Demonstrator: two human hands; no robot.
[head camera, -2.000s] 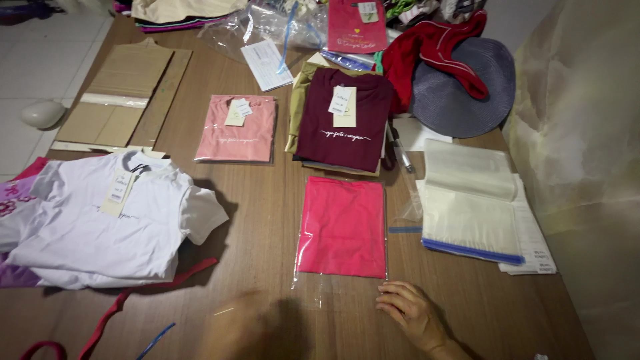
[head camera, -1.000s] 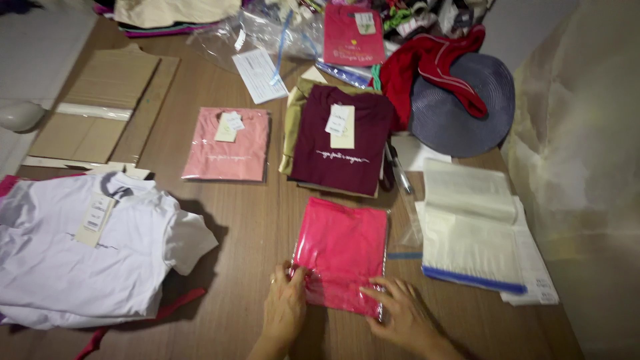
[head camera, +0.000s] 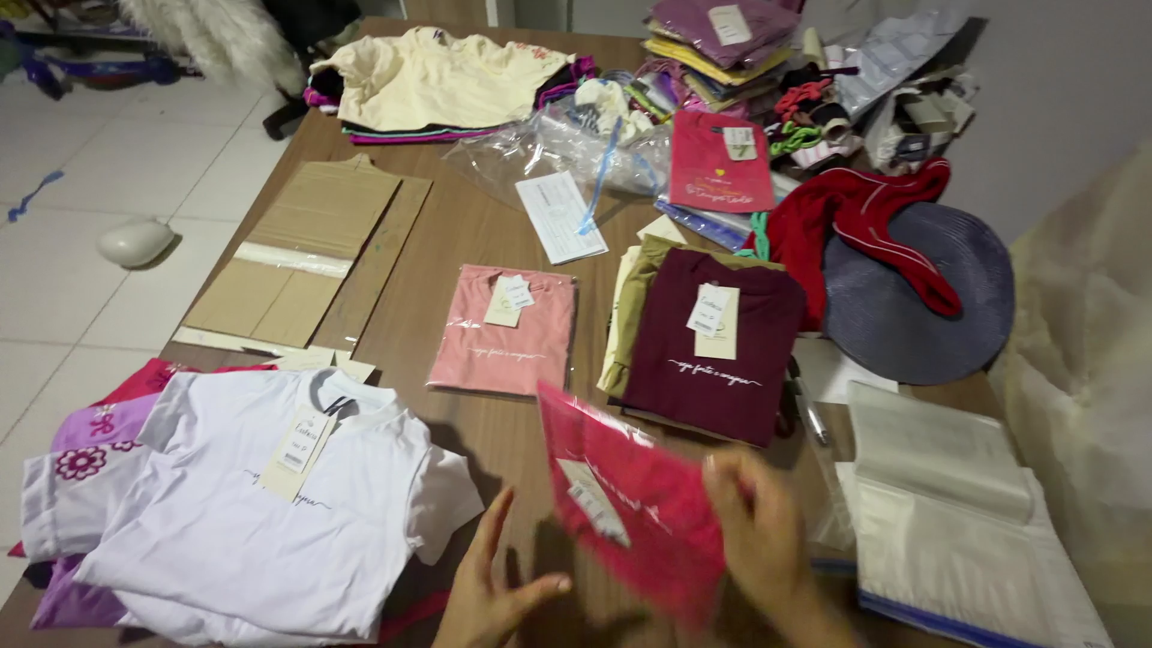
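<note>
A folded red shirt in a clear plastic bag (head camera: 630, 513) is lifted off the table, tilted, its tagged and printed face toward the camera. My right hand (head camera: 765, 522) grips its right edge. My left hand (head camera: 504, 576) is just left of the bag, fingers apart, holding nothing. Beyond them lie a bagged pink shirt (head camera: 508, 337) with tags and a folded maroon shirt (head camera: 711, 360) on top of a pile. A white T-shirt (head camera: 288, 504) with a hang tag spreads over other garments at the left.
Clear plastic bags (head camera: 963, 531) lie stacked at the right, beside a pen (head camera: 808, 405). A round grey placemat (head camera: 927, 297) is partly under a red garment (head camera: 837, 216). Cardboard sheets (head camera: 297, 252), a cream garment (head camera: 441, 81) and another bagged red shirt (head camera: 720, 175) lie farther back.
The bagged red shirt, flat under both hands one second ago, is now raised and turned to show its tag. My left hand has let go of it. The view takes in more of the table's far end.
</note>
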